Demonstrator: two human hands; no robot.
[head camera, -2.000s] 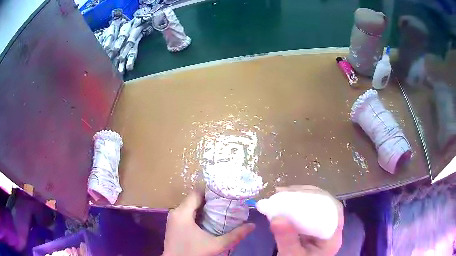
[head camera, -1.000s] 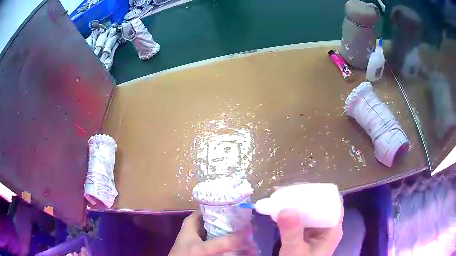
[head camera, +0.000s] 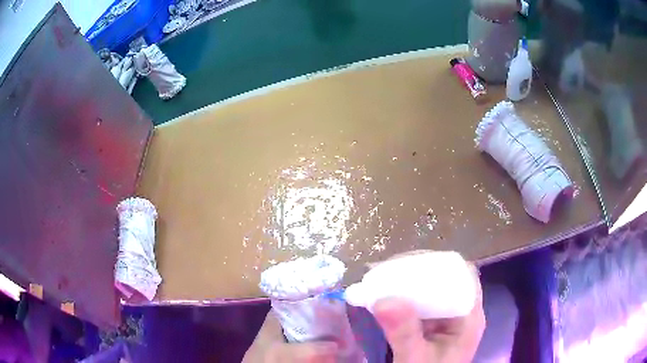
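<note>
My left hand (head camera: 289, 349) holds a white tubular piece (head camera: 306, 315) upright at the board's near edge, with its ruffled rim (head camera: 303, 276) on top. The hand is partly cut off by the lower picture edge. My right hand (head camera: 433, 333) is closed around a white squeeze bottle (head camera: 418, 285) lying nearly level. Its blue nozzle (head camera: 339, 295) points left and is at the tube just under the rim; whether it touches cannot be told. The tube's lower end is hidden by my left hand and the picture edge.
On the tan board (head camera: 234, 156), one white tube (head camera: 137, 248) lies left and another (head camera: 526, 162) right. A spare bottle (head camera: 519, 74), pink tube (head camera: 468, 78) and grey jar (head camera: 492, 42) are at the back right. Beyond are the green belt (head camera: 284, 39), white parts (head camera: 163, 71) and blue crate (head camera: 128, 27).
The view has shifted, so the board's objects appear moved. The held tube and bottle sit further left and lower in the picture. The nozzle remains beside the rim.
</note>
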